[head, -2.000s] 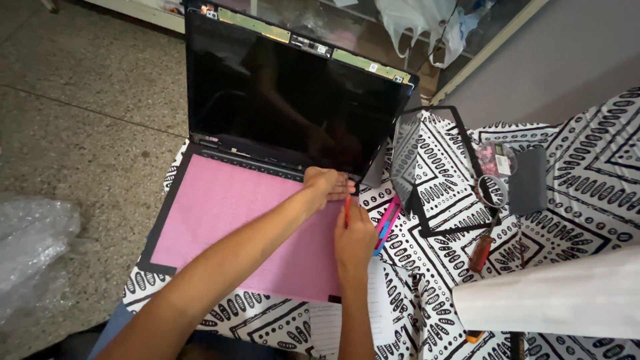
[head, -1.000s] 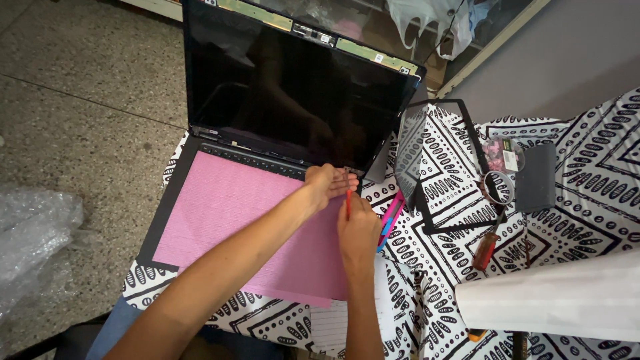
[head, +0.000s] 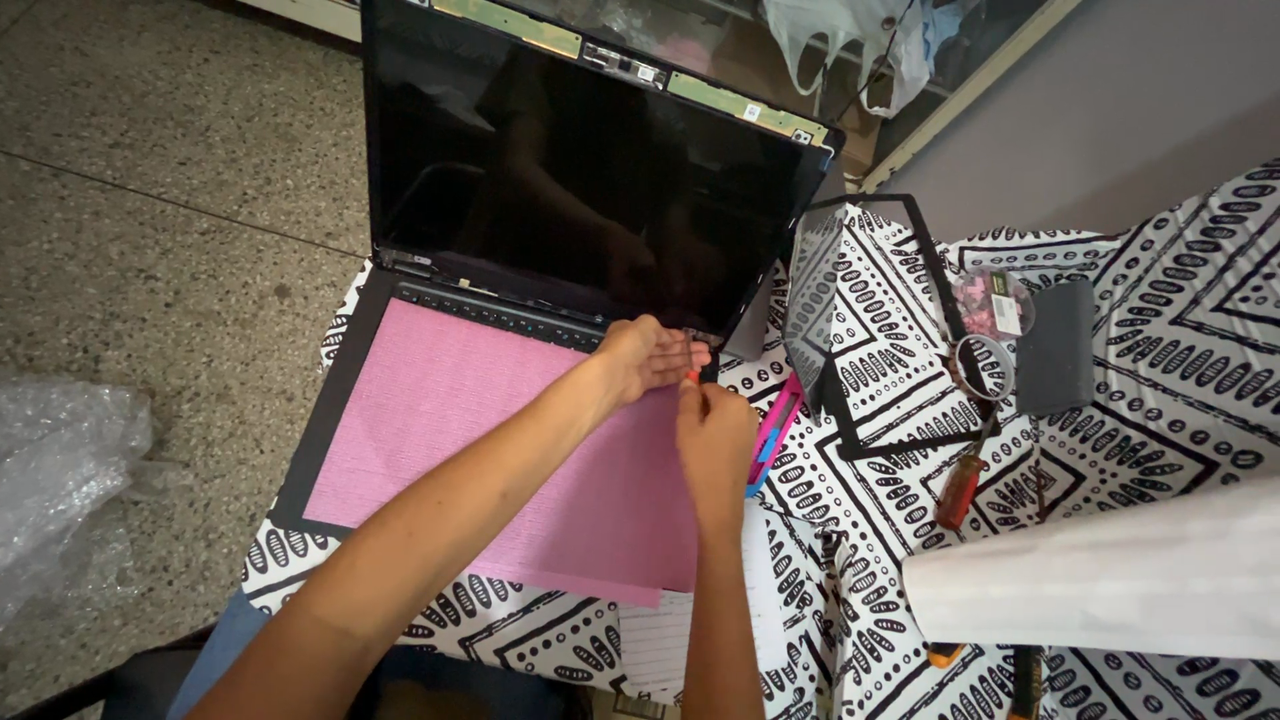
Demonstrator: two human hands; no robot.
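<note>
A laptop stands open with its screen bezel off, so the black display panel (head: 590, 170) and the webcam board (head: 622, 68) above it show. Pink paper (head: 500, 430) covers most of the keyboard. My left hand (head: 650, 360) lies at the right hinge, its fingers stretched toward the panel's lower right corner; whether they pinch anything is hidden. In my right hand (head: 712, 420) is a tool with a red-orange handle, its tip hidden at the left fingers. Just right of that hand lie pink and blue plastic tools (head: 770, 440).
A black screen bezel (head: 925, 240) lies on the patterned cloth at the right, near a tub of pink pieces (head: 992, 302), a tape roll (head: 985, 367), a red-handled screwdriver (head: 960, 492) and a dark flat box (head: 1057, 347). White rolled material (head: 1100, 570) and lined paper (head: 655, 650) are nearer me.
</note>
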